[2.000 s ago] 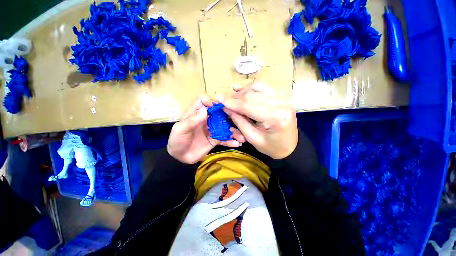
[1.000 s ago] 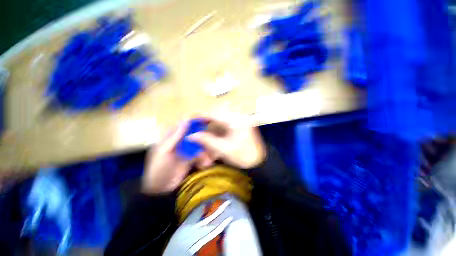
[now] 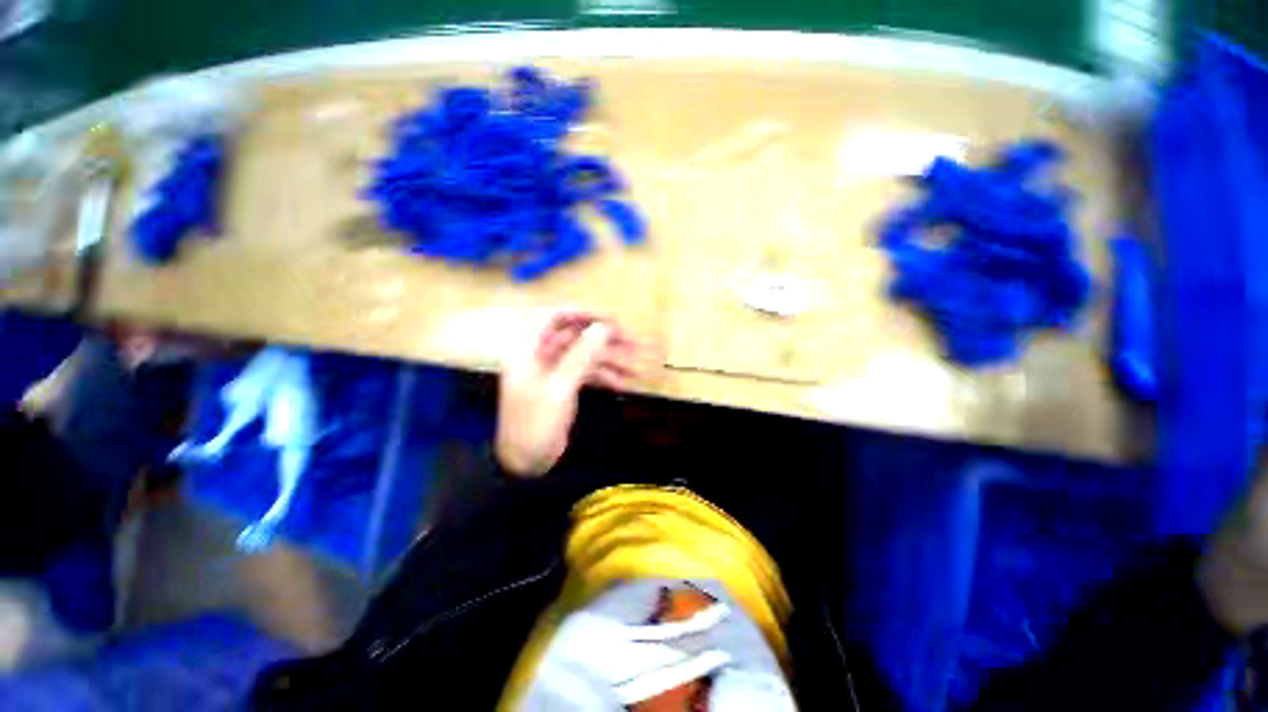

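Note:
My left hand (image 3: 554, 390) is over the table's front edge with its fingers loosely curled and apart; no part shows in it. My right hand (image 3: 1242, 556) is at the far right edge, blurred and cut off, its dark sleeve reaching out over the lower right bin; whether it holds anything cannot be told. A large heap of blue curved hair pieces (image 3: 480, 181) lies left of centre. A heap of chunkier blue hair pieces (image 3: 985, 257) lies on the right. A small whitish dish or glue dab (image 3: 775, 294) lies on the cardboard work pad (image 3: 709, 334) between them.
A blue elongated tool (image 3: 1133, 320) lies right of the right heap. A small blue cluster (image 3: 178, 202) is far left. A lower bin (image 3: 1036, 522) is below right. Pale figure legs (image 3: 278, 410) lie over the lower left bin. A person's sleeve (image 3: 153, 668) shows lower left.
The blue part is no longer between my hands. My right hand has moved from the centre to the far right; my left stays near the table edge. The view has shifted, showing the table's far edge.

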